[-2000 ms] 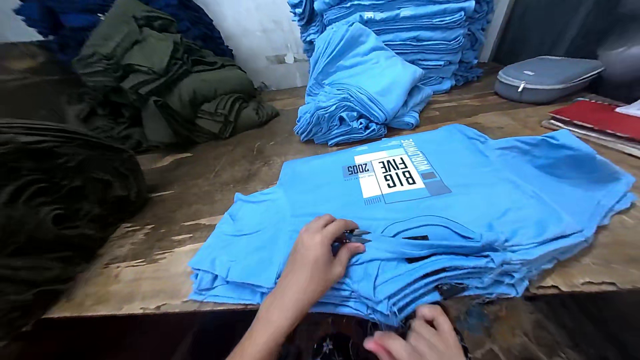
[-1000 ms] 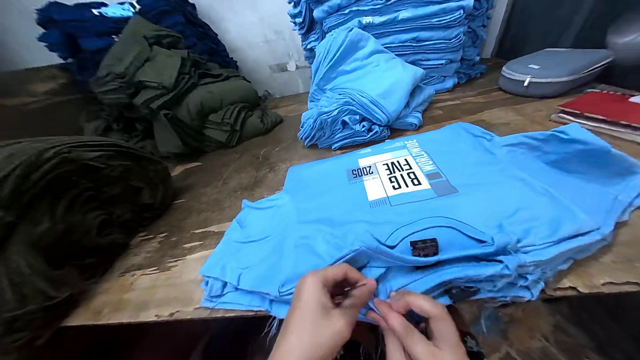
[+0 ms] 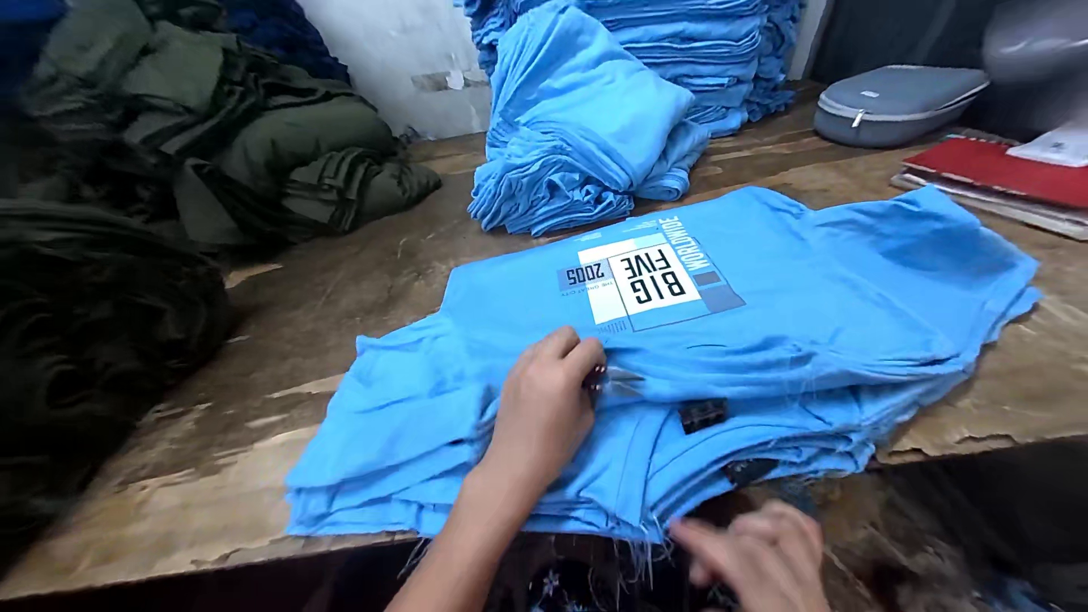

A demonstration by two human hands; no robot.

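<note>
A stack of light blue printed T-shirts lies on the wooden table, neck openings toward me. My left hand is closed on a small metal cutting tool, probably thread snips, whose pointed blades lie over the top shirt near its neckline. Below and to the right is my right hand, blurred, its fingers bent beside the lower collar edges and loose threads; whether it holds a thread cannot be told. Dark neck labels show inside the collars.
Behind the shirts stand a folded blue bundle and a tall blue garment stack. Dark green garments are heaped at the left. A grey zip case and a red folder lie at the right. The table's front edge is rough.
My hands were together at the collar a second ago and are now apart. The left is farther up on the shirt with the metal tool; the right is lower, past the table edge.
</note>
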